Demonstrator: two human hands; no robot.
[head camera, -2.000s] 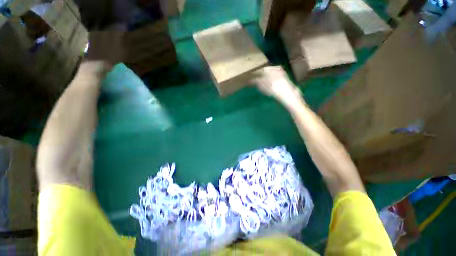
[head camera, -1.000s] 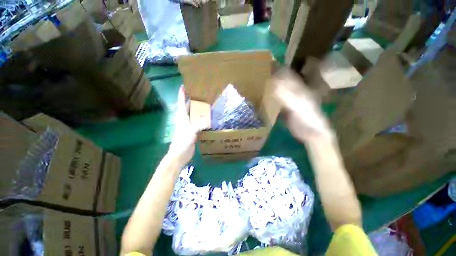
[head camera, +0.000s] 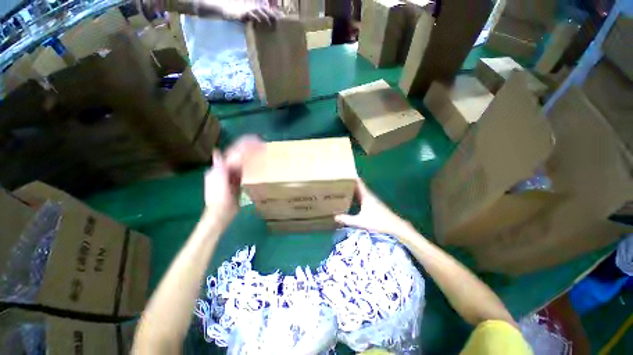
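Observation:
A small brown carton (head camera: 302, 182) with dark print on its near side stands in front of me, its lid closed flat. My right hand (head camera: 362, 209) holds its right side, fingers at the lower right corner. My left hand (head camera: 229, 173) is at its left side, partly blurred; whether it grips the box I cannot tell. The carton's contents are hidden. A heap of white looped cords (head camera: 368, 284) in clear plastic bags lies nearest me, just below the carton.
Closed cartons (head camera: 382, 118) lie on the green surface (head camera: 326, 69) at far right. Large open cartons stand right (head camera: 500, 201) and left (head camera: 83, 263), the left one crossed by a dark strap (head camera: 62, 312). Opposite, another person's hand (head camera: 260, 10) touches a tall carton (head camera: 279, 62).
The carton that stood open with a wrapped product showing is now closed. My right hand has moved down to its lower right side. A tall carton opposite has moved nearer.

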